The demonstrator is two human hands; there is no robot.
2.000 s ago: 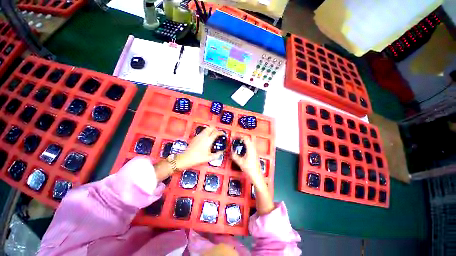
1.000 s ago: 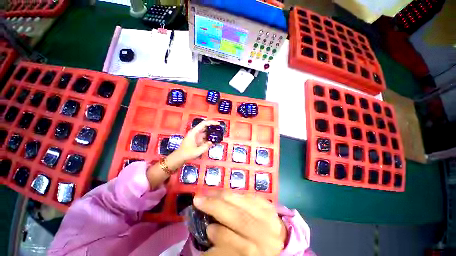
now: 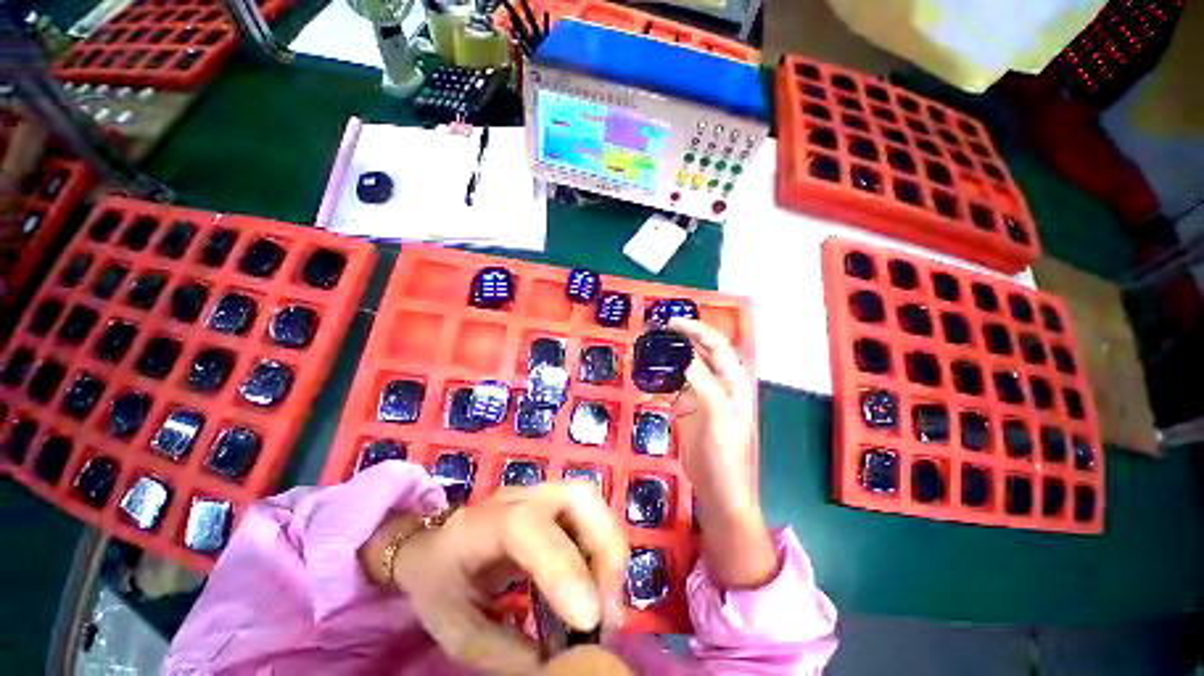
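Observation:
My right hand (image 3: 714, 420) holds a dark watch unit (image 3: 663, 359) over the far right part of the orange foam tray (image 3: 478, 341). Its face shows faint marks. My left hand (image 3: 515, 561) is close to my body, over the tray's near edge, with its fingers closed around a dark unit (image 3: 549, 615), mostly hidden and blurred. Units with lit blue-white dots (image 3: 494, 287) lie along the tray's far row; one is partly behind my right hand. Unlit, glossy units (image 3: 589, 423) fill many nearer pockets. Several far pockets are empty.
Full orange trays stand left (image 3: 198, 357) and right (image 3: 970, 396), with stacked trays (image 3: 898, 159) at far right. Beyond the working tray are a notebook (image 3: 423, 198) with a dark unit (image 3: 375, 186), a test instrument (image 3: 647, 119), a white card (image 3: 656, 242) and a calculator (image 3: 456, 93).
My left hand has come back from over the tray towards my body. My right hand has moved from near my body to the tray's far right with a unit.

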